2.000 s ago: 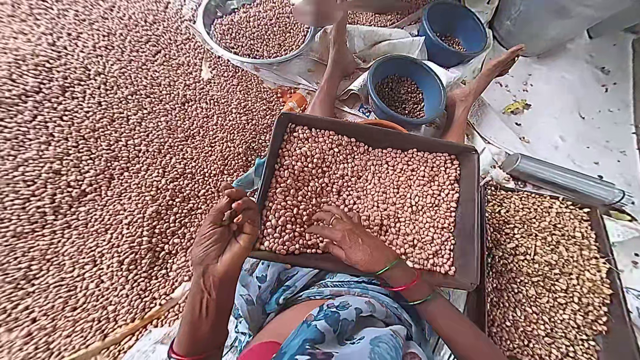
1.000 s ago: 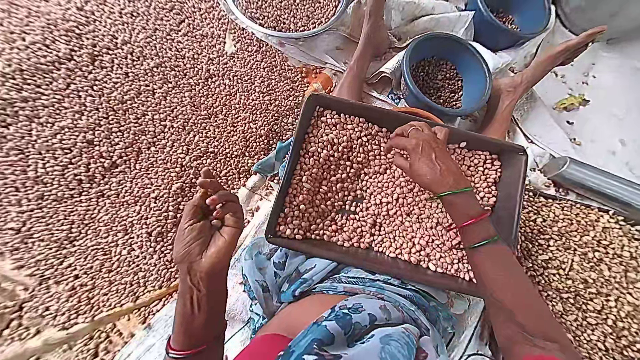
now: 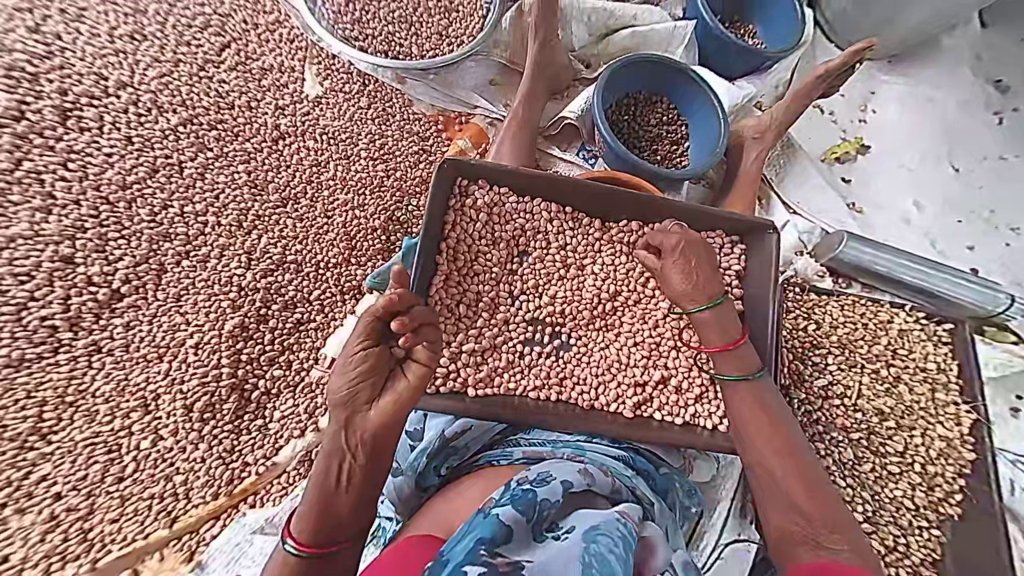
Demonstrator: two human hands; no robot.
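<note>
A dark rectangular tray (image 3: 576,422) lies across my lap, tilted a little, with a layer of pinkish shelled peanuts (image 3: 512,320) over its bottom; dark patches of the bottom show through. My left hand (image 3: 392,344) is palm up at the tray's left edge, its fingers curled over a few peanuts. At the tray's upper right, my right hand (image 3: 680,260) touches the peanuts with bent fingers; whether it grips any is hidden under them. Green and red bangles circle the right wrist.
A large heap of peanuts (image 3: 184,264) spreads over the left. Beyond the tray stand a blue tub (image 3: 606,120), a second blue tub (image 3: 788,56) and a wide metal basin (image 3: 352,50). At right lie a metal cylinder (image 3: 912,272) and another tray (image 3: 972,480) of paler peanuts.
My right hand has moved from the lower middle of the tray to its upper right. Dark patches of the tray's bottom now show among the peanuts. The left hand stays curled at the left.
</note>
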